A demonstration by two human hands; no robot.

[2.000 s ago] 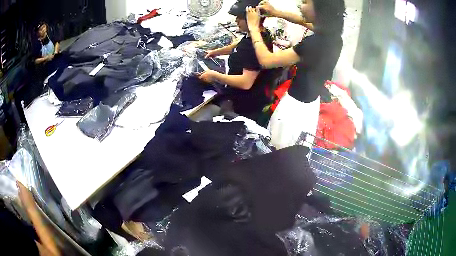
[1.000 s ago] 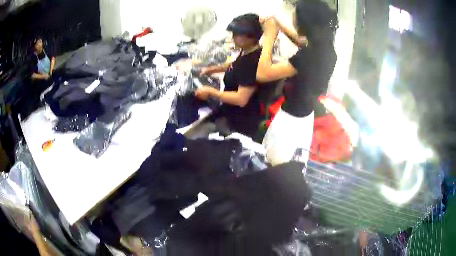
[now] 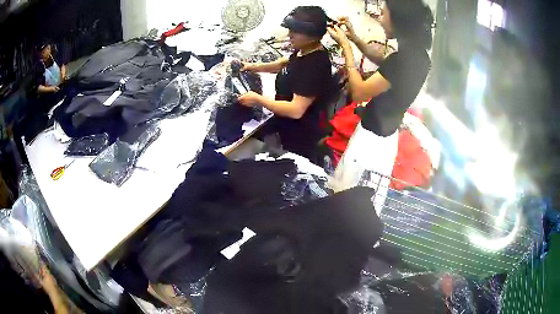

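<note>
A wide pile of black garments [image 3: 331, 245] lies nearest in front of me. A white label or tag [image 3: 238, 243] lies on it. Crinkled clear film [image 3: 368, 291] shows at its lower right edge. A bare forearm and blurred hand [image 3: 48, 287] show at the lower left edge beside clear film [image 3: 27, 221]. I cannot tell for sure whether this is my left hand or another person's, nor whether it grips the film. My right hand is not in view.
A white table [image 3: 92, 221] at the left bears dark garments [image 3: 123, 80], bagged pieces and orange-handled scissors [image 3: 58, 172]. Two people [image 3: 301, 80] stand beyond, one handling a dark piece. A wire cage [image 3: 454, 227] is at the right, a red heap [image 3: 412, 156] behind it.
The standing person at the back has shifted right, hands still by the other person's head. The lower left hand has moved slightly down. The black pile looks unchanged.
</note>
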